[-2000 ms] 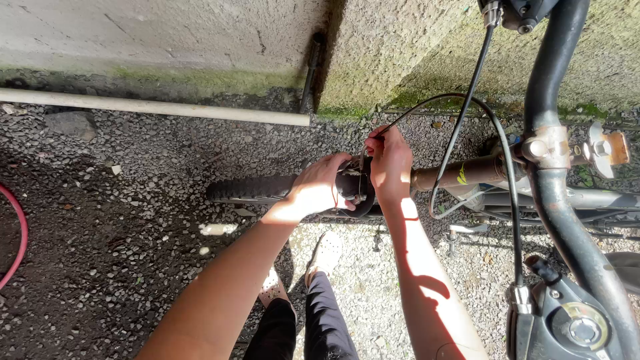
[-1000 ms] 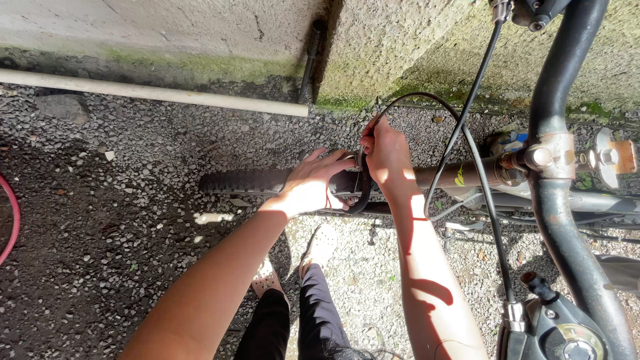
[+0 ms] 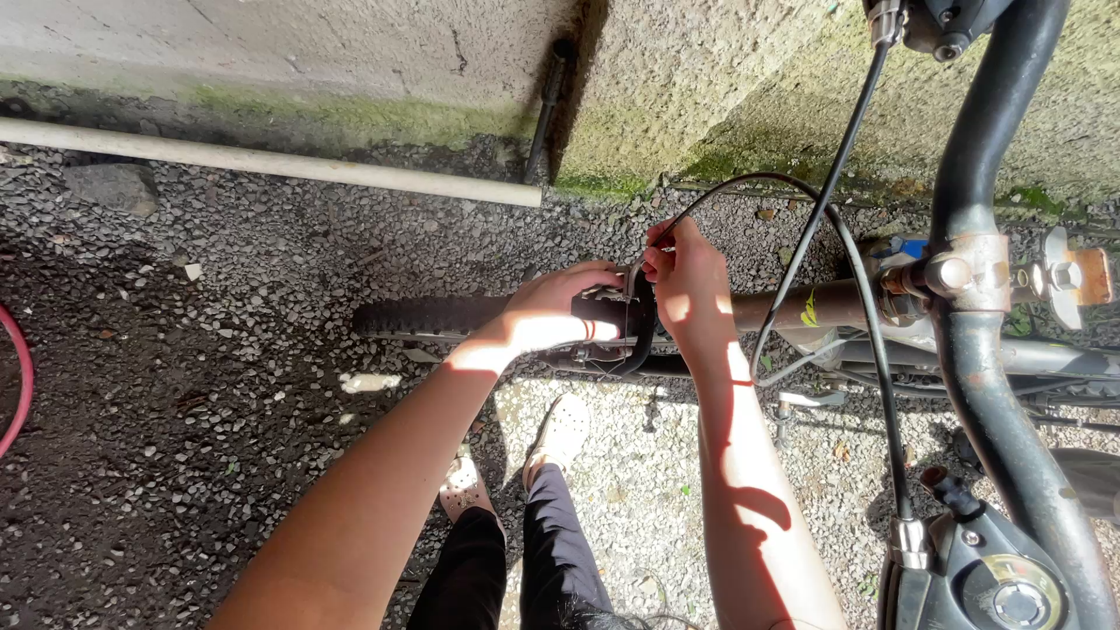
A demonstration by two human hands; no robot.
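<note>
My left hand [image 3: 560, 311] reaches over the knobby bicycle tire [image 3: 429, 317], its fingers curled around the brake arms at the rim. On the other side of the black brake arch [image 3: 646, 324], my right hand [image 3: 687, 276] pinches the end of a black brake cable [image 3: 761, 177] between thumb and fingers. That cable loops from the hand toward the handlebar [image 3: 984, 350]. The rusty head tube [image 3: 792, 306] runs from the wheel to the stem. Exactly what my left fingertips press on is hidden.
A pale pipe [image 3: 262, 162] lies on the gravel along the concrete wall [image 3: 350, 61], near a black pipe [image 3: 547, 109]. A brake lever and shifter unit [image 3: 989, 569] is at lower right. A pink hose [image 3: 16, 376] curves at far left. My feet in clogs [image 3: 560, 433] stand beside the wheel.
My left hand's fingers, spread over the tire a second ago, are now curled closer to the brake. My right hand stays at the cable.
</note>
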